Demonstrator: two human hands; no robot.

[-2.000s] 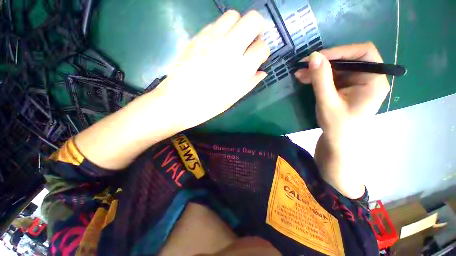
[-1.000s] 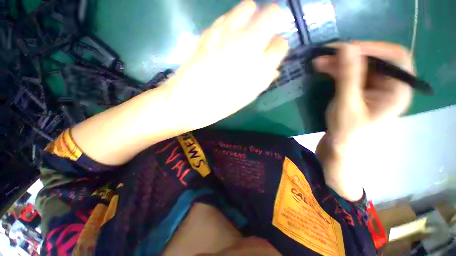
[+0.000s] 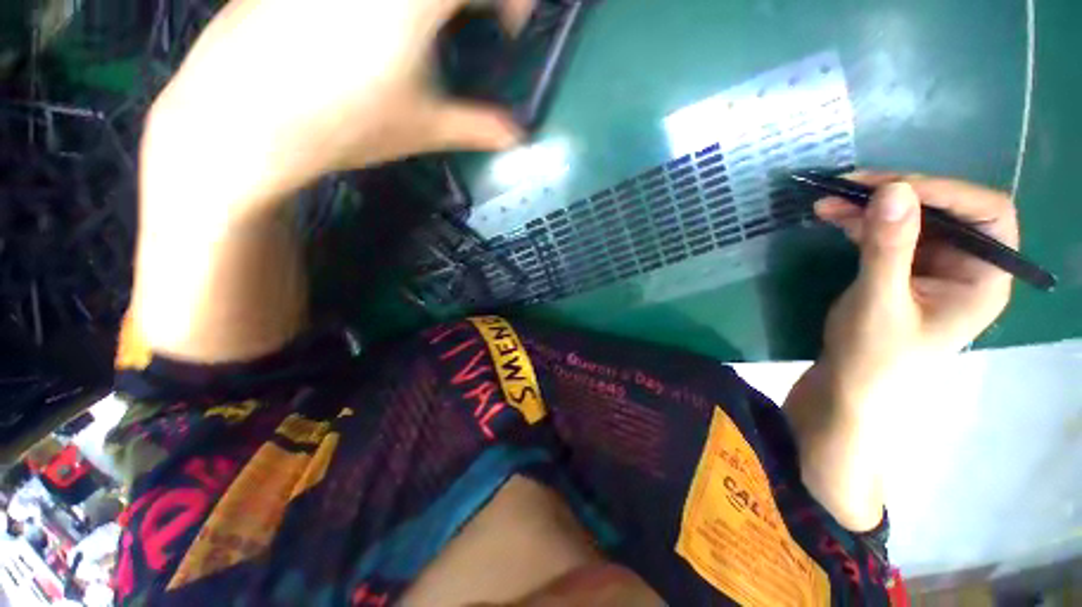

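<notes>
My right hand (image 3: 931,249) holds slim black tweezers (image 3: 979,243) like a pen, their tip over the right part of a pale, shiny backing sheet (image 3: 759,125). Small dark pieces (image 3: 653,219) lie on the sheet in close rows, with emptied pale areas at its right end. My left hand (image 3: 303,101) is blurred at the upper left, beside a black plastic frame (image 3: 553,71). Its thumb and a finger are apart with dark parts between them; whether it grips the frame is unclear.
A tangled heap of black frames (image 3: 59,213) fills the left side. More black frames (image 3: 481,267) lie over the sheet's left end. The green mat (image 3: 937,83) has a thin pale line (image 3: 1028,95) across its right side.
My left hand has moved left from the sheet towards the heap. The frame that covered the sheet's right part is gone from there. My right hand has moved slightly right and down with the tweezers.
</notes>
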